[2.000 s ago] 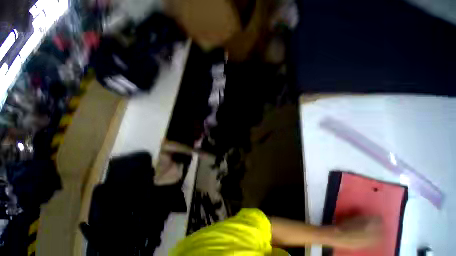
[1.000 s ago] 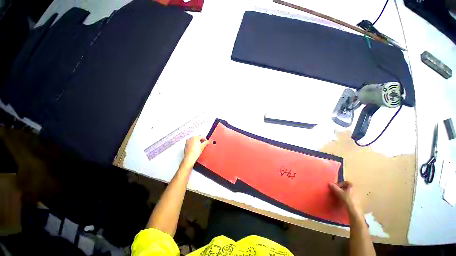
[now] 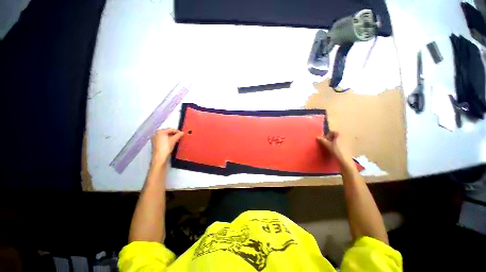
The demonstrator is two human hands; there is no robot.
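A red-orange pattern template (image 3: pixel 245 141) with handwritten marks and a small hole lies on a dark cut panel (image 3: pixel 202 168), which shows as a border around it. The stepped edge faces me and the pointed end is at the right. My left hand (image 3: pixel 165 144) pinches the left end near the hole. My right hand (image 3: pixel 334 147) is at the right end, fingertips on the template and panel edge. I cannot tell if either hand holds anything small. A clear pinkish ruler (image 3: pixel 149 127) lies slanted left of my left hand.
A dark weight bar (image 3: pixel 265 87) lies beyond the template. A cloth cutter (image 3: pixel 354 29) stands at the back right by a dark stack (image 3: pixel 256 13). Scissors (image 3: pixel 419 85), a grey block (image 3: pixel 434 52) and dark cloth (image 3: pixel 469 74) lie far right. Dark cloth (image 3: pixel 48 90) fills the left.
The view has turned and moved, so the template now appears nearly level across the frame. Both hands remain at its two ends. The ruler, bar and cutter appear shifted with the view.
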